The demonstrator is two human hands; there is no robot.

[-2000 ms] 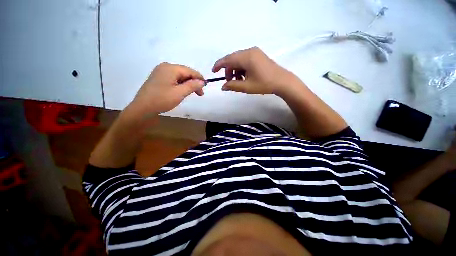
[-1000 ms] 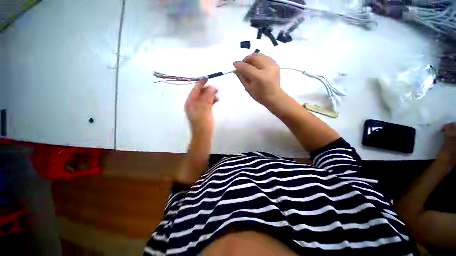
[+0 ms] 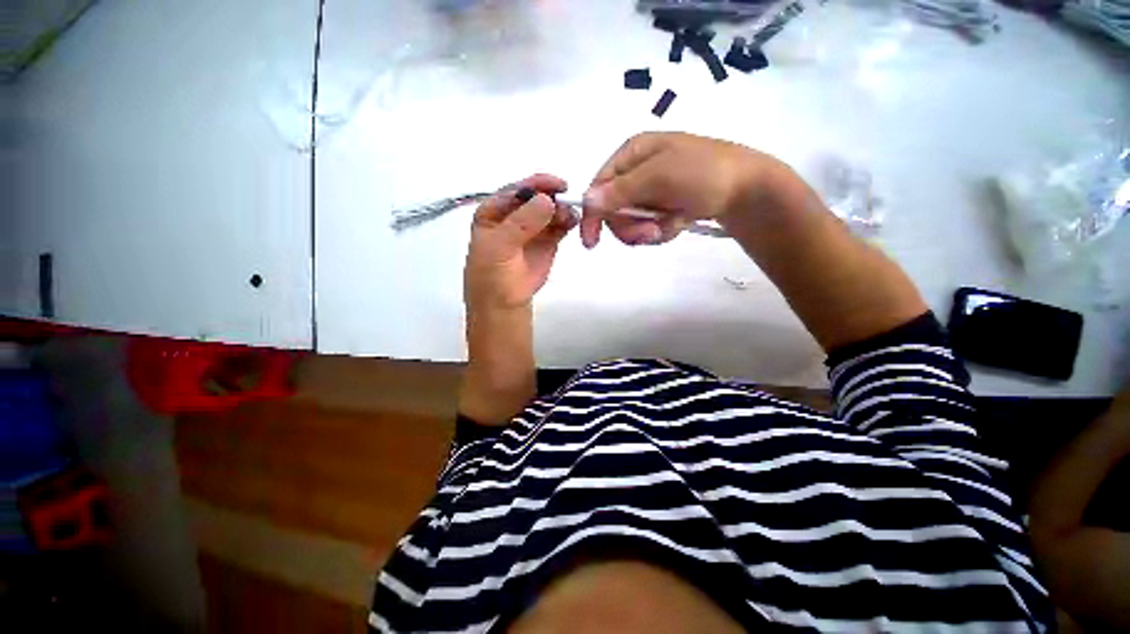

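Observation:
My left hand (image 3: 512,245) is closed at the fingertips on a thin cable and a small black piece (image 3: 525,195) on it. Fanned thin wires (image 3: 428,213) stick out to the left of this hand. My right hand (image 3: 657,186) pinches the same light cable (image 3: 571,202) just to the right of my left fingertips. The cable passes under the right hand and shows again at its right side. Both hands are above the white table (image 3: 409,291). The fingertips are slightly blurred, so the exact hold on the black piece is unclear.
Loose black pieces (image 3: 703,53) lie at the top centre, with a short one (image 3: 664,102) nearer. A black phone (image 3: 1016,333) and a crinkled clear bag (image 3: 1072,223) are at the right. A red crate (image 3: 205,377) is below the table. A person's arm (image 3: 1090,477) shows lower right.
The hands first held a dark piece alone, then a cable with fanned wires. Now they are close together on the cable. A short black piece now lies beside the loose ones.

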